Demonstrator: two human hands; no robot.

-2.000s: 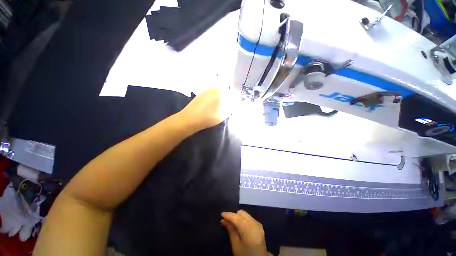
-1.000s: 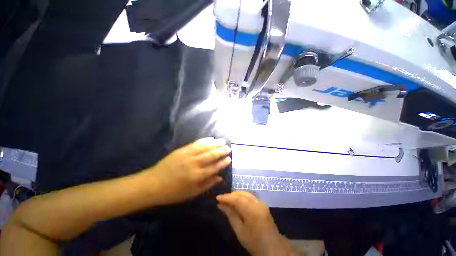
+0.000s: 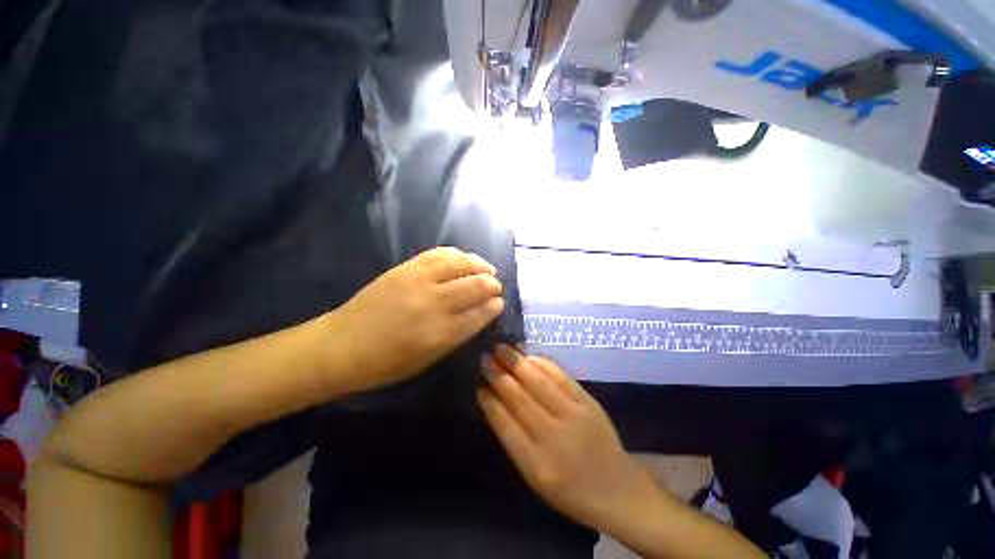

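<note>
The black garment panel (image 3: 273, 164) lies over the left side of the table, under the machine's needle area, and hangs over the front edge. My left hand (image 3: 420, 319) lies on the panel with its fingertips by the right edge of the cloth. My right hand (image 3: 556, 437) is just below it, its fingertips at the cloth edge, pinching it near the table's front edge. The presser foot and needle area (image 3: 511, 115) is above both hands, mostly lost in the lamp glare. The sewing machine (image 3: 698, 66) is white with blue lettering.
A ruler tape (image 3: 720, 335) runs along the table's front edge. A thin dark line (image 3: 655, 256) crosses the table. A black item with a loop (image 3: 676, 137) lies under the machine arm. Red items and white scraps are at lower left; white scraps (image 3: 818, 513) also show at lower right.
My left hand has come from the needle down to the cloth's right edge. My right hand has moved up to the edge beside it. The panel now covers the upper left, and the view has shifted.
</note>
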